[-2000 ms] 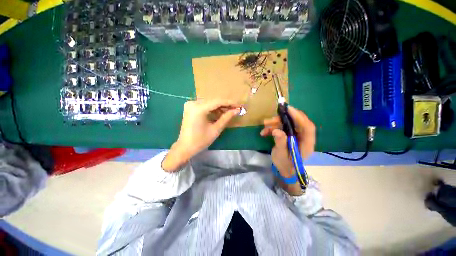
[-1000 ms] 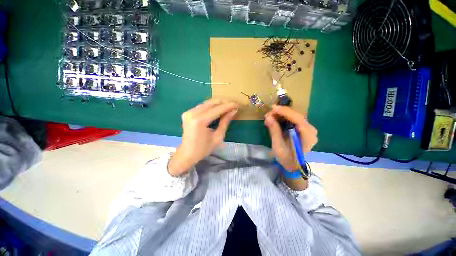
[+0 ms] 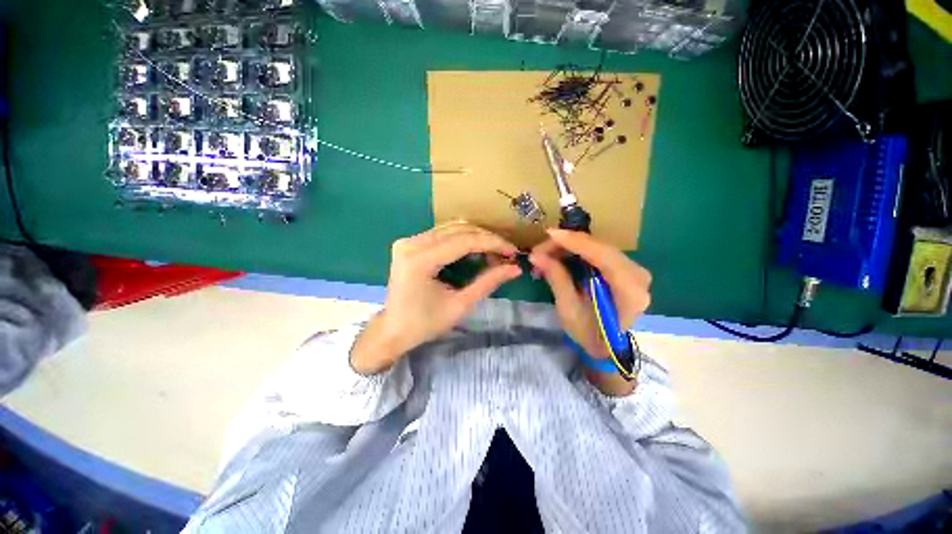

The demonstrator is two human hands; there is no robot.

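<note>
My right hand (image 3: 603, 287) holds the soldering iron (image 3: 603, 313), blue and black with yellow edging, its bare tip up over the brown work board (image 3: 480, 115). My left hand (image 3: 444, 276) meets the right fingertips just below the board's front edge. A tiny dark piece (image 3: 524, 260) shows between the fingertips; its details are too small to tell. A silver and dark module (image 3: 528, 208) lies on the board just above the hands. Dark leaded components (image 3: 574, 94) are piled at the board's top. Solder wire (image 3: 376, 161) runs from the left tray onto the board.
A clear blister tray with modules (image 3: 214, 104) is at the left; another clear tray (image 3: 543, 26) is behind the board. The fume fan (image 3: 799, 68), blue soldering station (image 3: 835, 214) and yellowish sponge tray (image 3: 925, 273) are at the right. A red object (image 3: 157, 282) is at lower left.
The view has shifted since the first frame. The module held by my left fingers now lies on the board. My hands have come together at the board's front edge, with the iron still in my right.
</note>
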